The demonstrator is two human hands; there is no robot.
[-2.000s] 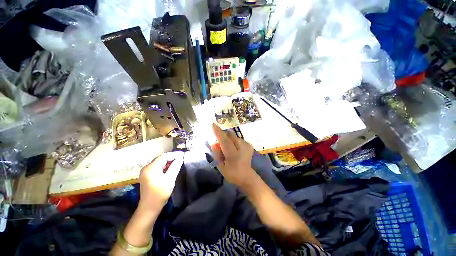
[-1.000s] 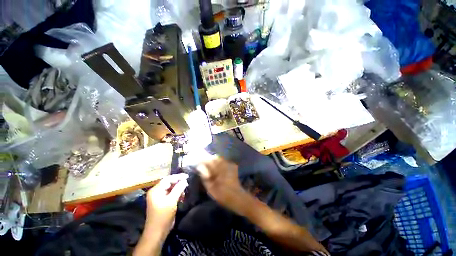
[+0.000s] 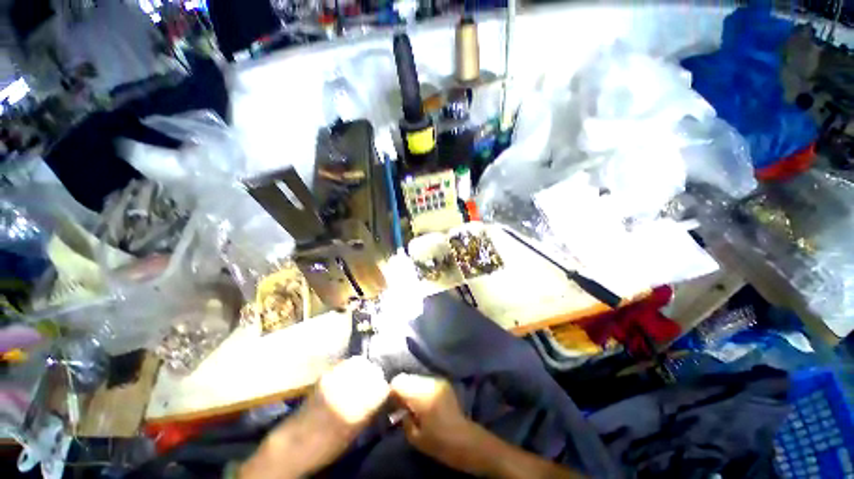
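The dark garment [image 3: 478, 351] lies over my lap and the table edge, below the press machine [image 3: 346, 210]. My left hand [image 3: 348, 398] and my right hand [image 3: 426, 407] are together at the garment in front of the press, with fingers closed on the cloth. A small shiny piece shows at my right fingers; I cannot tell what it is. The lamp glare [image 3: 403, 290] washes out the area above my hands. The die area [image 3: 363, 318] is just beyond my left hand, and no hand is in it.
The divided parts tray [image 3: 456, 254] and long screwdriver [image 3: 562, 267] are right of the press. The left parts tray [image 3: 283, 297] is left of it. The control box [image 3: 431, 199] and black bottle [image 3: 417, 138] stand behind. A blue crate [image 3: 817, 426] is at lower right.
My hands have come together and lower, away from the die area. The view has tilted up, so the bench things sit lower in the picture. More dark cloth lies at the table edge.
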